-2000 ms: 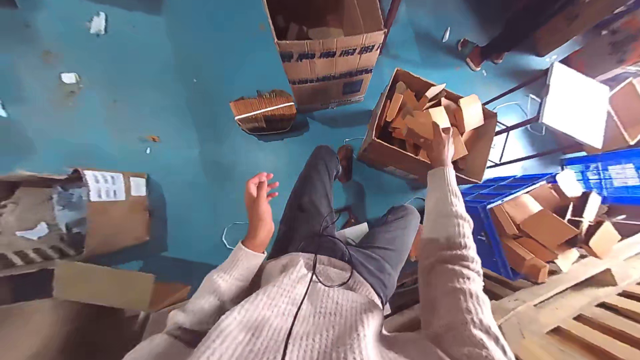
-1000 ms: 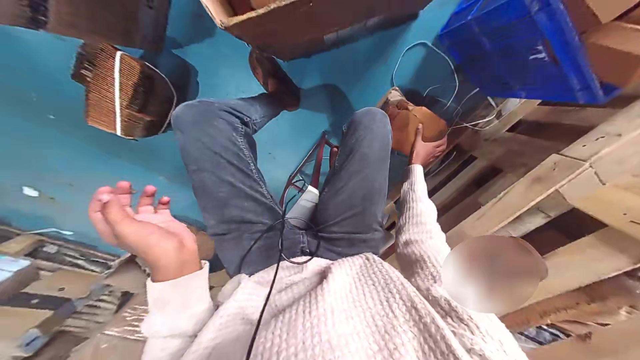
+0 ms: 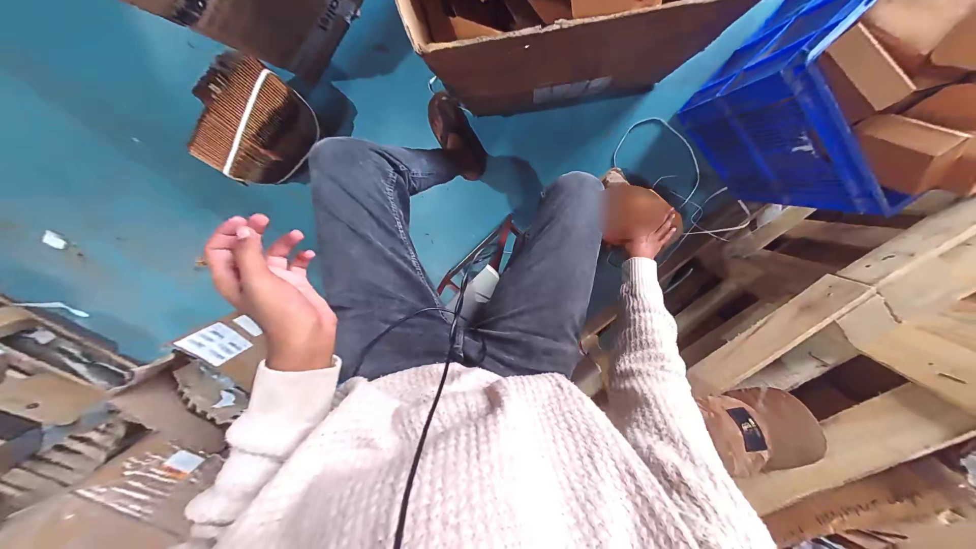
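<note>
My left hand (image 3: 271, 293) is raised palm up beside my left knee, its fingers loosely curled and nothing in it. At the right, past my other knee, my right hand (image 3: 654, 235) rests with its fingers on a brown cardboard piece (image 3: 631, 212), partly blurred. Whether it grips or only touches this piece, I cannot tell. White strapping (image 3: 695, 171) loops on the floor just beyond that hand. A strapped bundle of corrugated cardboard (image 3: 255, 118) lies on the blue floor, farther out than my left hand.
An open cardboard box (image 3: 549, 65) stands ahead, holding cardboard pieces. To the right are a blue plastic crate (image 3: 785, 145) of folded cartons, wooden pallets (image 3: 793, 328) and a brown cap (image 3: 762, 431). Torn cardboard (image 3: 145, 404) lies at lower left; my shoe (image 3: 456, 137) is near the box.
My right hand has left the cardboard pieces in the open box and is now low beside my right knee, at a brown cardboard piece. The view has shifted strongly.
</note>
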